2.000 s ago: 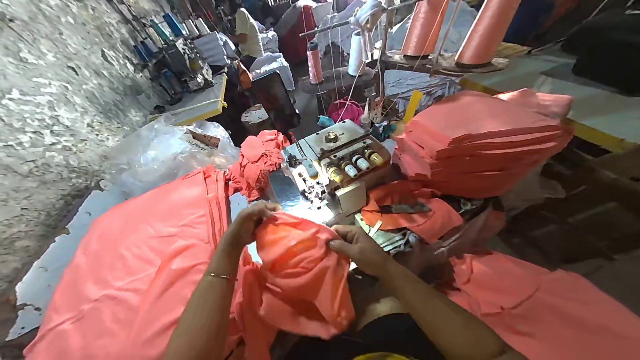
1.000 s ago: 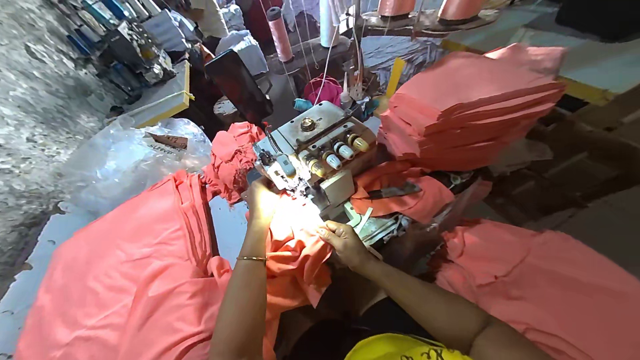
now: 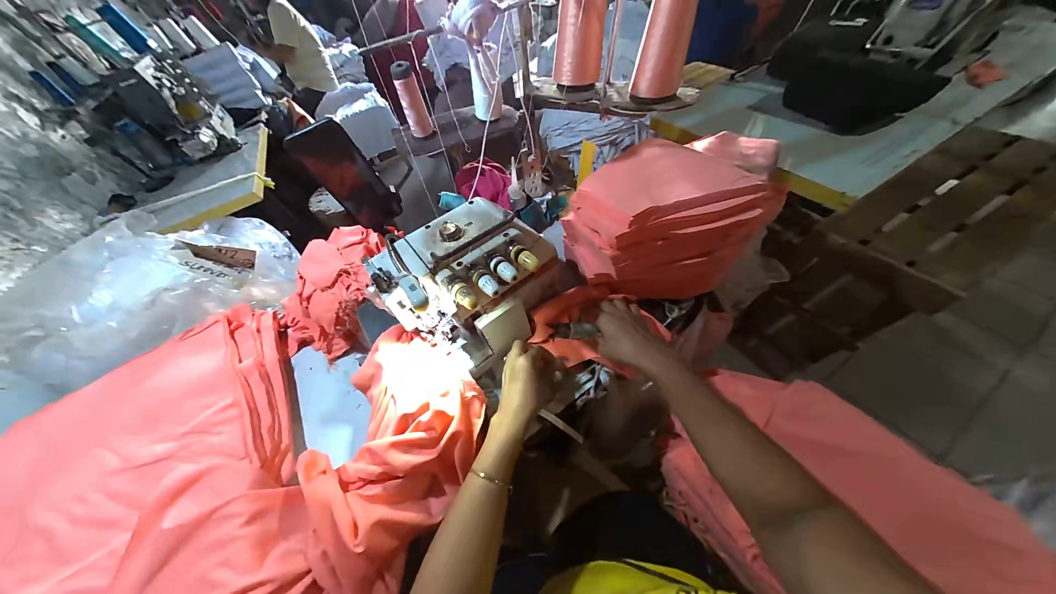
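Note:
An overlock sewing machine (image 3: 462,256) stands in the middle, its lamp lighting coral fabric (image 3: 421,388) bunched at its needle area. My left hand (image 3: 526,379) is at the machine's front right corner, fingers curled; whether it holds anything is hidden. Farther right, my right hand (image 3: 629,334) reaches onto coral fabric pieces (image 3: 569,309) beside the machine, close to a dark metallic object (image 3: 577,330) that I cannot make out clearly. What its fingers grip does not show plainly.
Coral fabric is piled at the left (image 3: 165,437), behind right (image 3: 668,214) and lower right (image 3: 866,470). A clear plastic bag (image 3: 148,280) lies at the left. Thread cones (image 3: 664,49) stand behind the machine, near a dark phone-like screen (image 3: 338,169). Another person (image 3: 301,49) is in the background.
My left hand has left the lit fabric by the needle area and moved right. My right hand has moved away from that fabric to the pieces right of the machine.

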